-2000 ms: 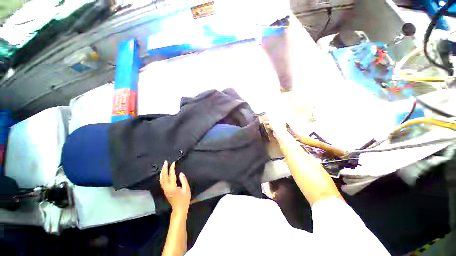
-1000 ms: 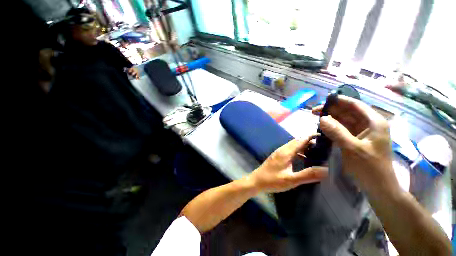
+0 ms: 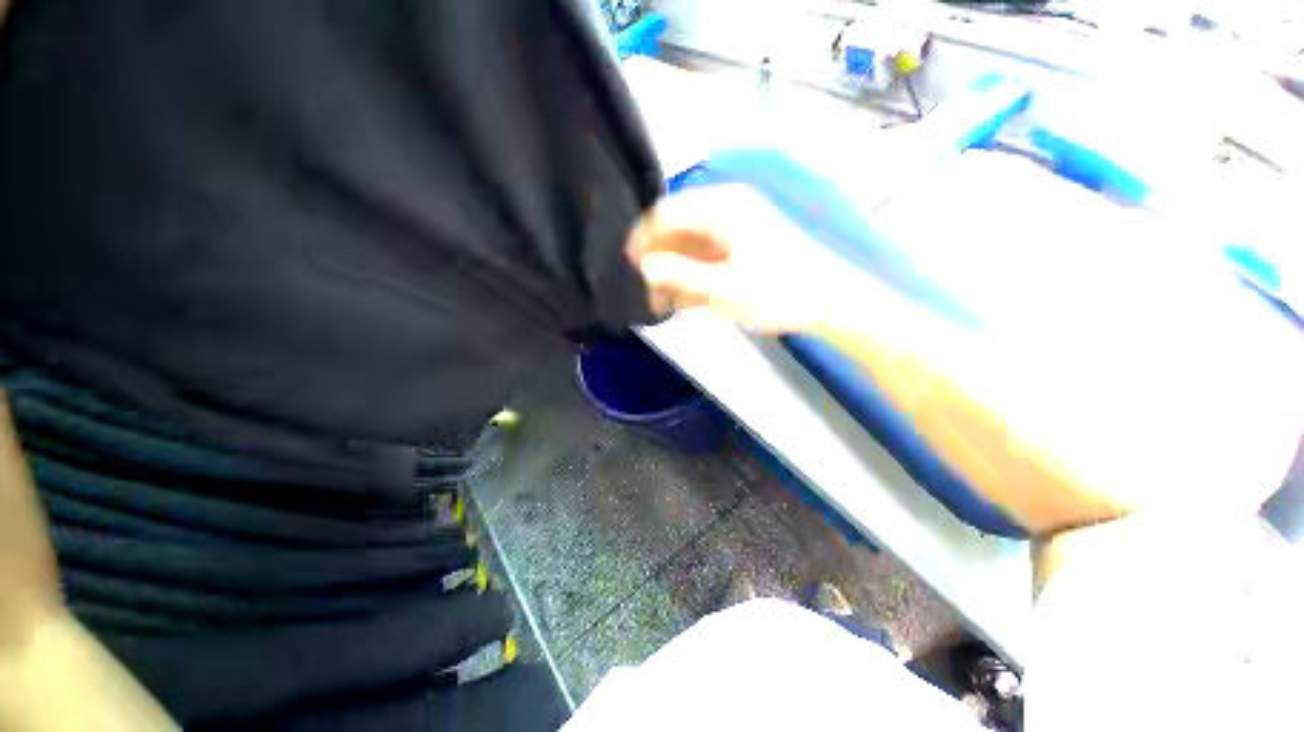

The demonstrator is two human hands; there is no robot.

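Note:
A dark suit jacket (image 3: 315, 186) fills the upper left of the view, close to the camera, with creases running to its right edge. My right hand (image 3: 701, 258) is slightly blurred. Its fingers are curled on the jacket's right edge and pinch the cloth. My left forearm shows at the lower left edge, but the left hand is cut off by the picture's edge. No hanger or iron shows.
Several dark garments (image 3: 258, 572) hang close together at lower left, with small tags. A blue bin (image 3: 651, 393) stands on the grey floor (image 3: 629, 529). The navy pressing board (image 3: 901, 443) lies on the white table (image 3: 930, 558), partly behind my right arm.
The view has swung from the pressing table to the hanging garments. The jacket, lying on the board two seconds ago, is now off it at upper left. My hands have moved apart.

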